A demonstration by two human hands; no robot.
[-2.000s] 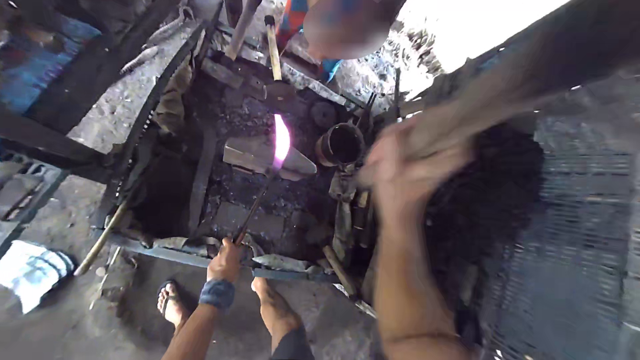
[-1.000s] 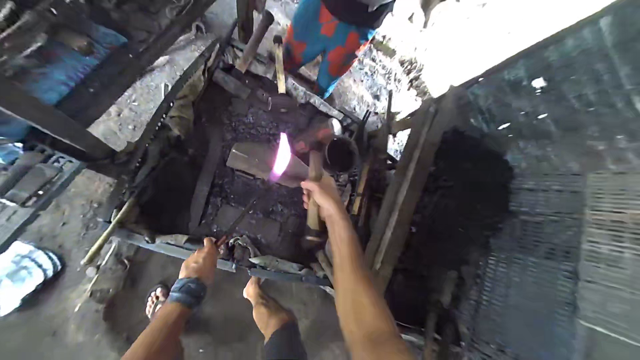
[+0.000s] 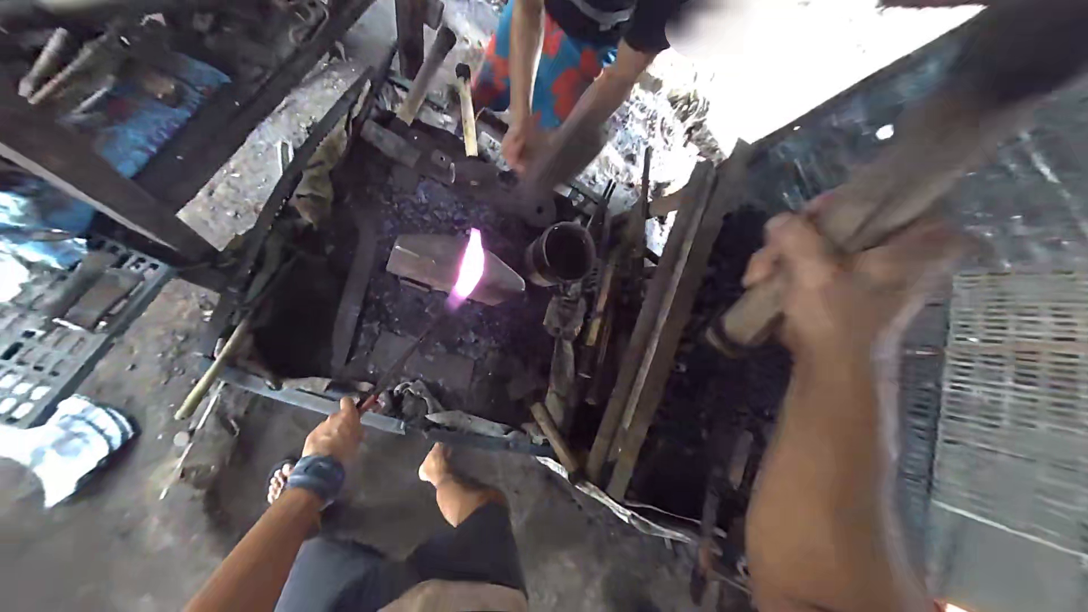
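My left hand (image 3: 336,433), with a band at the wrist, is closed on the near end of a thin metal rod (image 3: 408,353). At the rod's far end a glowing, blade-shaped piece of hot metal (image 3: 470,265) lies over a steel anvil block (image 3: 425,259). My right hand (image 3: 820,272) is raised at the right and grips the wooden handle (image 3: 752,314) of a hammer. The hammer's head (image 3: 1020,42) is a dark blur at the upper right.
A person (image 3: 586,76) in patterned shorts stands across the pit, arms reaching down. Beside the anvil is a round metal container (image 3: 563,253). Long wooden boards (image 3: 663,331) run along the right. A hammer with a pale handle (image 3: 467,115) rests at the far side.
My right hand has lifted the hammer from beside the anvil up to the right. The other person's arms now reach down at the far edge. My left hand still holds the rod.
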